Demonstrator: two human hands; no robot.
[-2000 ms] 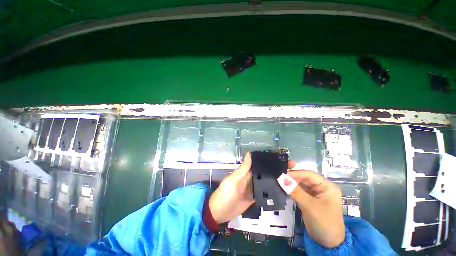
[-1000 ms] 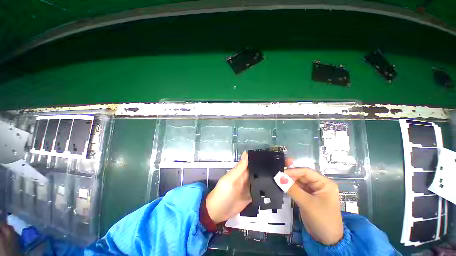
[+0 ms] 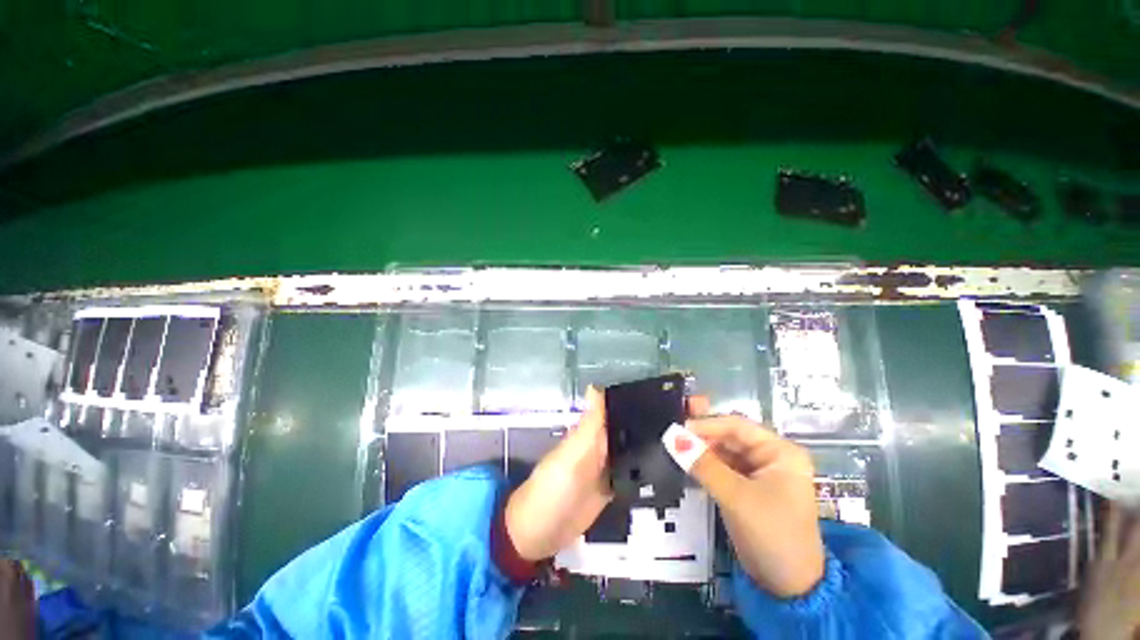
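Observation:
A black film-covered circuit board (image 3: pixel 644 419) is held upright between my two hands, above the clear blister tray (image 3: pixel 525 356). My left hand (image 3: pixel 560 494) grips its left side. My right hand (image 3: pixel 763 494) is at its right side, with the thumb, covered by a white patch with a red spot, on its face. A sticker sheet (image 3: pixel 469 453) with black rectangles lies on the tray, partly hidden by my left arm and the board. Silver boards (image 3: pixel 810 363) sit in the tray's right pockets.
Several finished black boards (image 3: pixel 819 196) lie on the green belt behind the white rail (image 3: pixel 500 285). Another sticker sheet (image 3: pixel 1028 400) and a spotted white sheet (image 3: pixel 1100 425) lie at right. A second tray with a sheet (image 3: pixel 144 356) is at left. Other people's hands (image 3: pixel 1113 588) show at both lower edges.
The board in my hands has tilted slightly, and my right thumb sits nearer its middle. Another black board shows at the belt's right. A hand has come in at the lower right.

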